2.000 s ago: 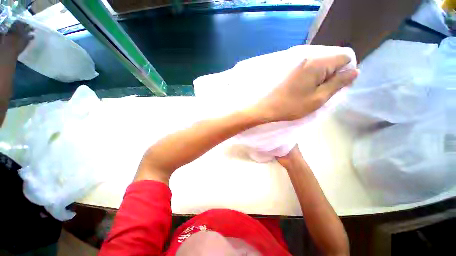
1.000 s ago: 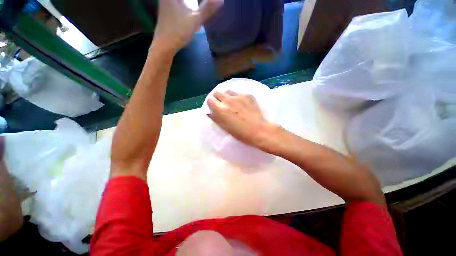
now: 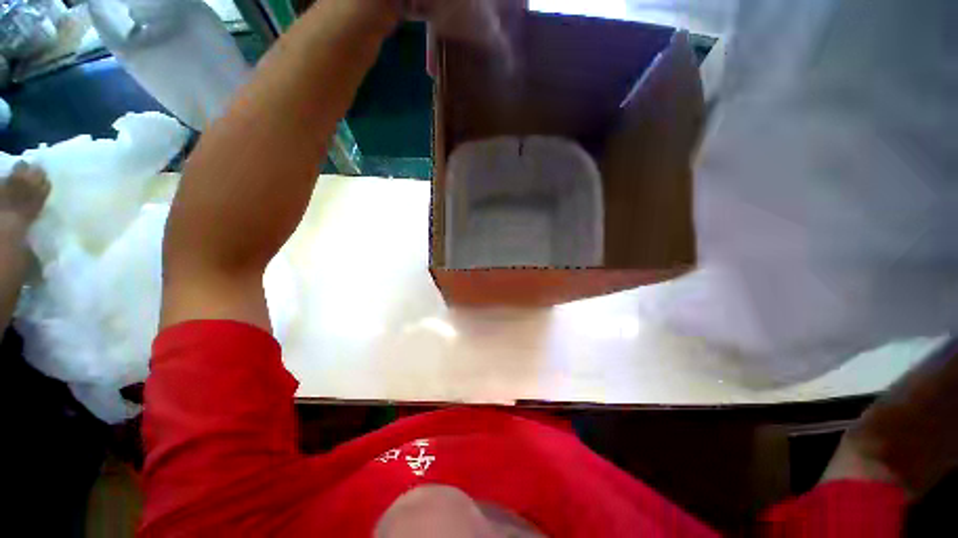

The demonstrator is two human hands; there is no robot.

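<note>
An open brown carton (image 3: 567, 284) stands on the cream-white table in front of me. A pale grey-white rounded item (image 3: 523, 210) with a small notch at its upper edge lies inside it. My left hand (image 3: 462, 23) is at the top edge of the picture, blurred and partly cut off. It grips the carton's back left rim, with fingers over the inside. My right forearm runs out at the lower right edge, and the hand is not visible. A large translucent plastic bag (image 3: 830, 200) fills the right side, blurred, and overlaps the carton's right side.
A heap of soft white wrapping (image 3: 100, 273) lies at the table's left end, with another person's hand (image 3: 23, 194) on it. A white bag (image 3: 173, 53) is beyond it, near the green post (image 3: 341, 147). The dark green conveyor (image 3: 391, 110) runs behind the table.
The carton is now on the table in front of me. The white round bundle under my right hand is no longer seen there. My right arm has swung out to the lower right.
</note>
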